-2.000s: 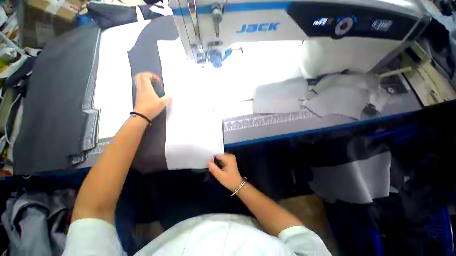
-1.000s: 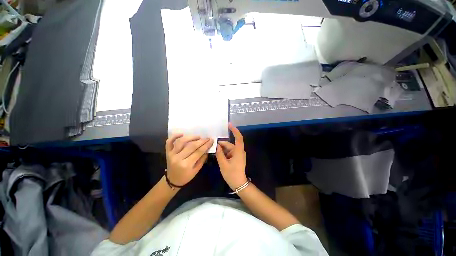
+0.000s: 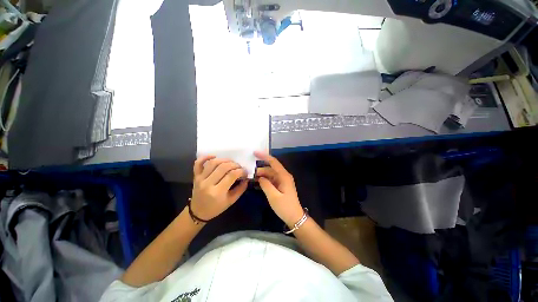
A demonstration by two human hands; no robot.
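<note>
A white lining piece [image 3: 230, 112] lies on a dark garment panel [image 3: 173, 100], and both reach over the table's front edge. My left hand [image 3: 217, 187] holds the near edge of the lining piece. My right hand [image 3: 277, 186] pinches the near right corner, close to my left fingertips. A small dark thing shows at the right fingers, too small to tell what it is. The presser foot and needle [image 3: 249, 42] are above and beyond the cloth, with a blue piece beside them. Bright light washes out the cloth near the needle.
A stack of dark cut panels [image 3: 56, 88] is at the left. Light grey cut pieces [image 3: 419, 97] lie at the right under the white machine head [image 3: 342, 6]. Grey cloth [image 3: 56, 236] is heaped at lower left. A pale piece [image 3: 416, 203] hangs below the table's blue edge [image 3: 354, 141].
My left hand has come down from the dark panel to the near edge beside my right hand. The view has shifted. In the last second my right fingers moved slightly at the corner.
</note>
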